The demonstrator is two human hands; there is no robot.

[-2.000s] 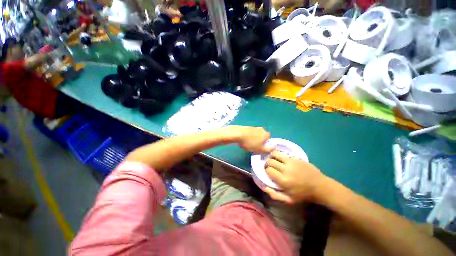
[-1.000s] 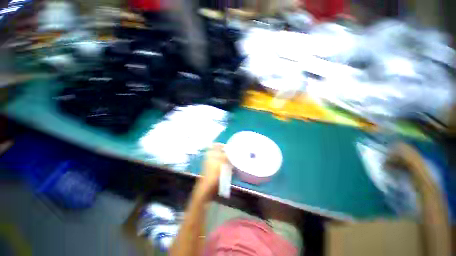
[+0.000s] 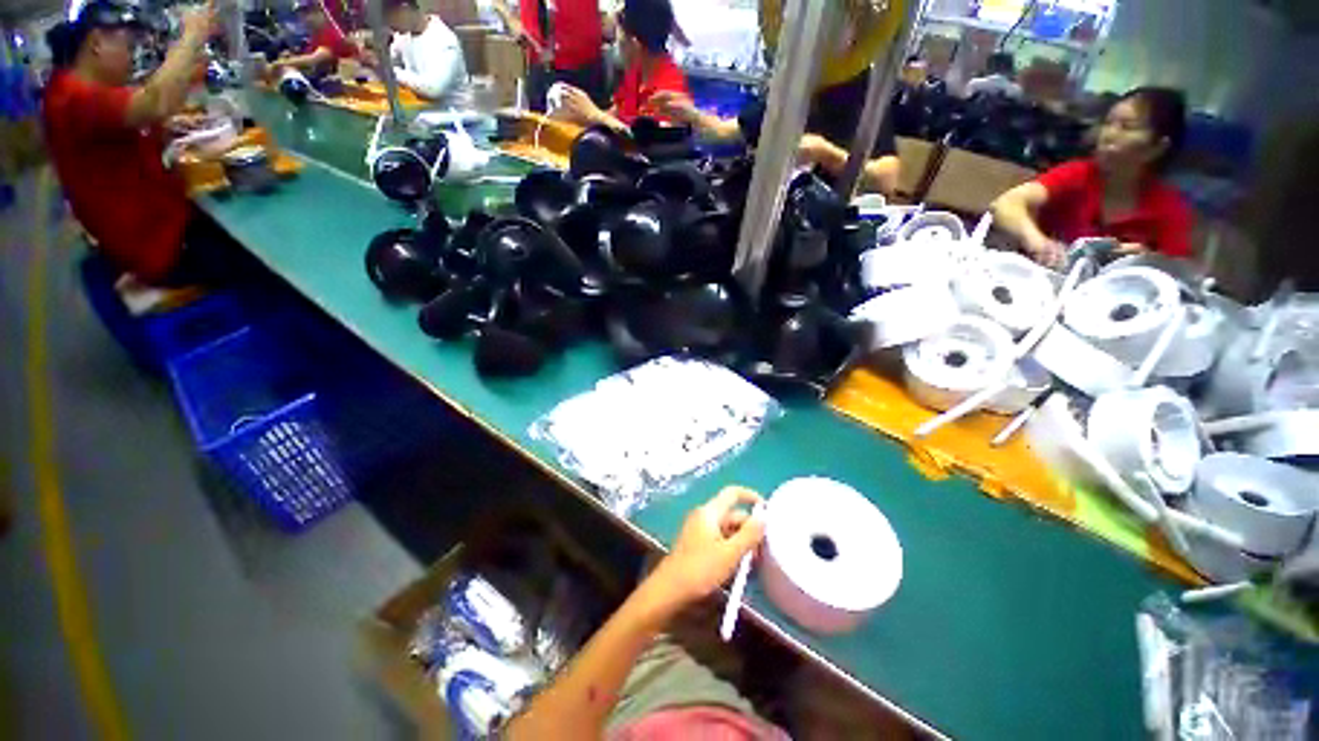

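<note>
A round white housing [image 3: 830, 552] lies on the green bench mat near the front edge, its flat face with the dark centre hole up. My left hand [image 3: 715, 542] is at its left side, fingers closed around a slim white stick [image 3: 739, 591] that points down past the bench edge. I cannot tell whether the stick is joined to the housing. My right hand is out of the picture. A clear bag of small white fittings [image 3: 654, 426] lies beyond my left hand. Another bag of white sticks [image 3: 1215, 680] lies at the lower right.
Black housings [image 3: 579, 268] are heaped behind the left bag, beside a metal post [image 3: 774, 159]. White housings with sticks [image 3: 1128, 304] are heaped at the right on an orange-yellow strip [image 3: 948, 446]. A blue crate [image 3: 268, 434] and an open carton [image 3: 398, 637] stand below. People in red sit around.
The view has swung up and left. My right hand, earlier at the housing and then at the right bag, has left the picture. My left hand stays at the housing's side with the stick.
</note>
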